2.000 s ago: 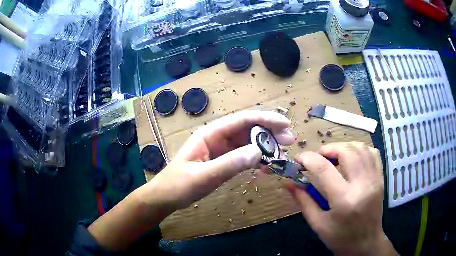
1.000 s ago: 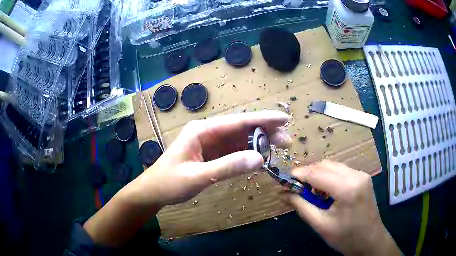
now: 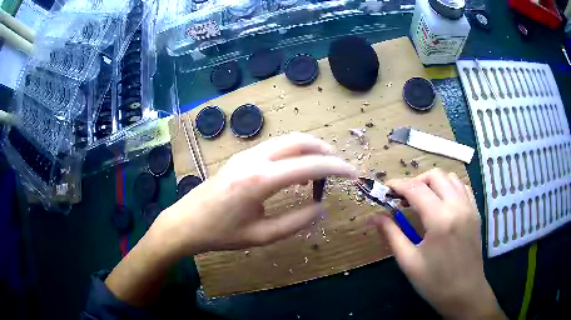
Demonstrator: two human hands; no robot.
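Observation:
My left hand (image 3: 250, 194) is over the tan cardboard sheet (image 3: 288, 250), fingers curved around a speaker driver (image 3: 320, 189) seen edge-on as a narrow dark strip; most of it is hidden. My right hand (image 3: 438, 237) holds the cutters (image 3: 407, 226), with blue handles and silver jaws, to the right of the driver. The jaws point left and are apart from the driver. Small brown and pale trimmings (image 3: 360, 140) lie scattered on the cardboard.
Black drivers (image 3: 246, 120) and a black oval pad (image 3: 354, 63) lie at the back. A white-handled scraper (image 3: 438, 145) lies right, before a white bottle (image 3: 439, 31). A die-cut sheet (image 3: 519, 150) is far right. Clear trays (image 3: 69, 81) stand left. Tweezers (image 3: 195, 147) lie on the cardboard's left.
The cutters have moved away from the driver's edge, up and right. My left hand has turned, so the driver's pale ring no longer shows.

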